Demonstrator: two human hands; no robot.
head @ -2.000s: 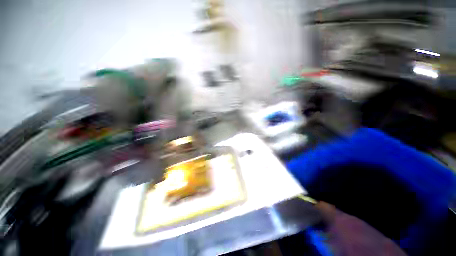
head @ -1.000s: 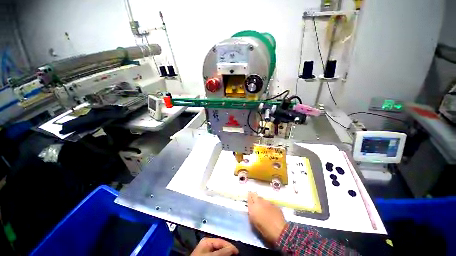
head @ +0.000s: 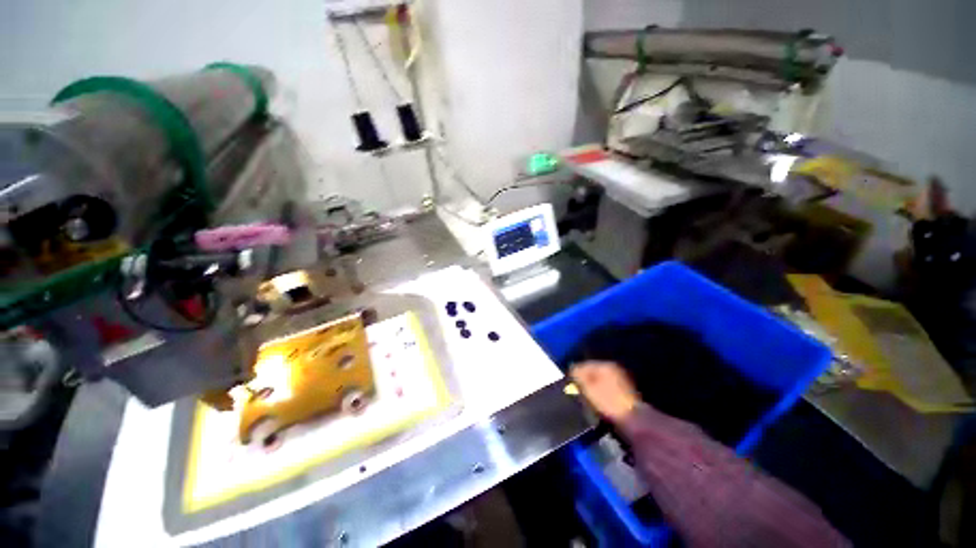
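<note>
My right hand is over the near-left part of the blue bin, beside the table's corner. Its fingers are curled and blurred, and I cannot tell whether they grip the black fabric in the bin. The sleeve comes in from the lower right. My left hand is out of the picture. The yellow plate lies on the white sheet inside the grey and yellow frame. Several small round black patches lie loose on the sheet to the right of the frame.
The machine head stands at the left, with a pink-wrapped part beside it. A lit control panel is behind the sheet. Another machine is at the back right. Yellow sheets and part of a person are at the far right.
The view has swung right, bringing the right-hand bin into view. My right hand has moved from the frame's front edge to the bin. My left hand has left the picture.
</note>
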